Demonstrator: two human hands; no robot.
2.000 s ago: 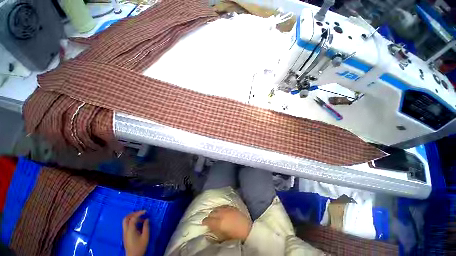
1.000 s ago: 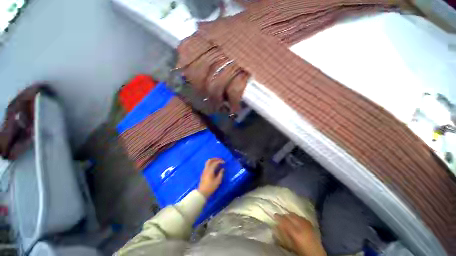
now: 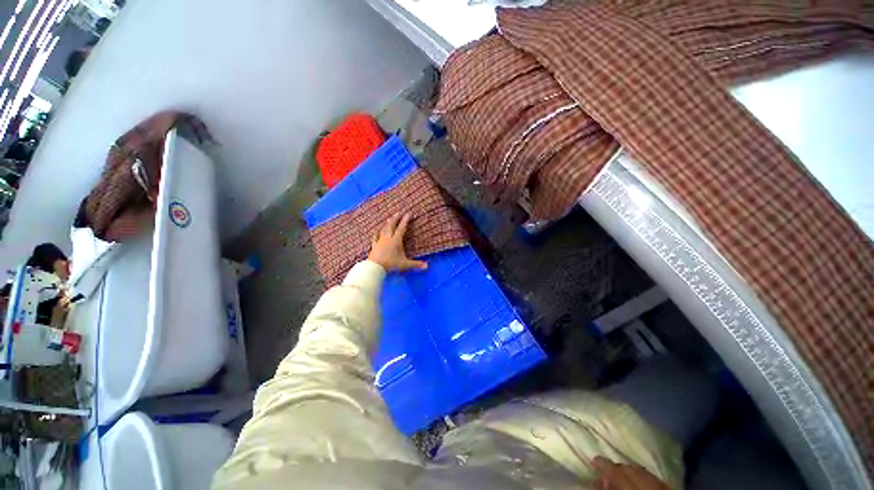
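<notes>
Folded reddish-brown plaid pieces (image 3: 359, 228) lie across a blue crate (image 3: 450, 325) beside the table. My left hand (image 3: 391, 244) rests on their near edge, fingers spread, palm down. It does not visibly grip them. My right hand (image 3: 628, 476) is cut off by the bottom edge, over my lap; its fingers cannot be made out. A long plaid strip (image 3: 709, 163) lies along the table's front edge. A layered plaid bundle (image 3: 522, 120) hangs over the table's left corner, with pale edges showing.
A red plastic basket (image 3: 350, 145) stands on the floor behind the crate. The table's front edge (image 3: 719, 292) with a printed scale runs down the right. Another white table (image 3: 192, 278) stands at the left, with dark plaid cloth (image 3: 129, 182) on its edge.
The view has turned left and down, away from the sewing machine. My left hand has reached forward from over the blue crate onto the plaid pieces. My right hand has moved mostly out of the picture.
</notes>
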